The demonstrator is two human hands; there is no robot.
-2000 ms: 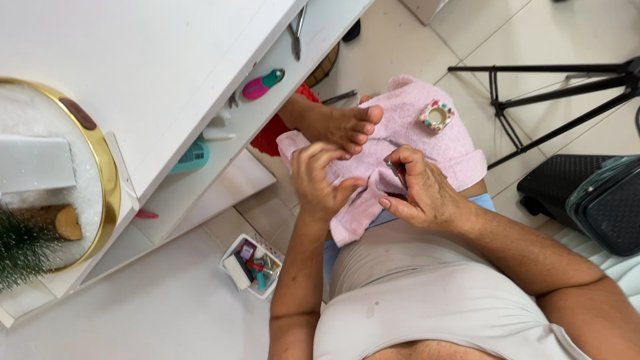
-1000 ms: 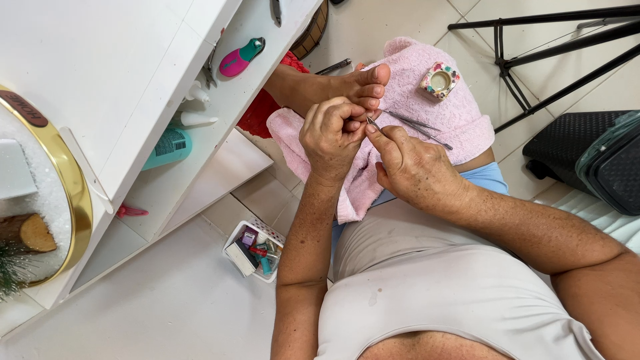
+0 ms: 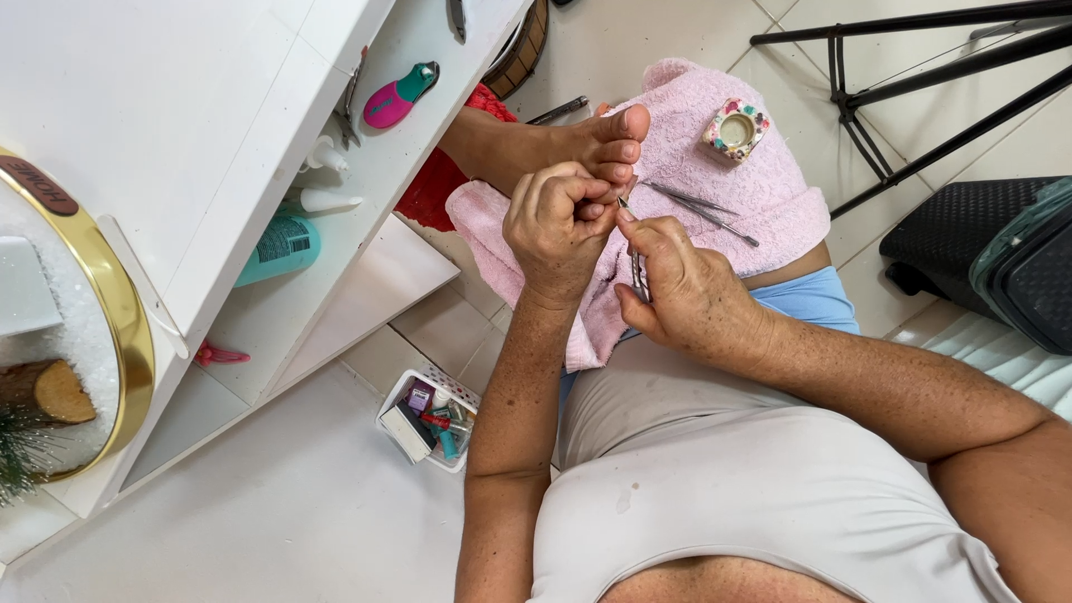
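Another person's bare foot (image 3: pixel 553 151) rests at a pink towel (image 3: pixel 712 109) spread over my lap. My left hand (image 3: pixel 557 222) is closed around the small toes, its fingertips pinching at a toe. With my right hand (image 3: pixel 691 280) I grip metal cuticle nippers (image 3: pixel 638 272), whose tip meets that toe beside my left fingertips. Tweezers (image 3: pixel 688 198) and a slim metal tool (image 3: pixel 727 224) lie crossed on the towel, right of the toes. Farther up the towel sits a small square pot (image 3: pixel 736 131) with a colourful pattern.
Left, a white shelf (image 3: pixel 335 226) holds pink-and-teal nail clippers (image 3: pixel 402 95), a teal bottle (image 3: pixel 280 249) and white nozzle bottles. A basket of small bottles (image 3: pixel 429 419) stands below. Black stand legs (image 3: pixel 846 105) and a black case (image 3: pixel 963 230) are at right.
My left hand, earlier spread beside the foot, has closed on the small toes. My right hand has brought the tool's tip up to the toe.
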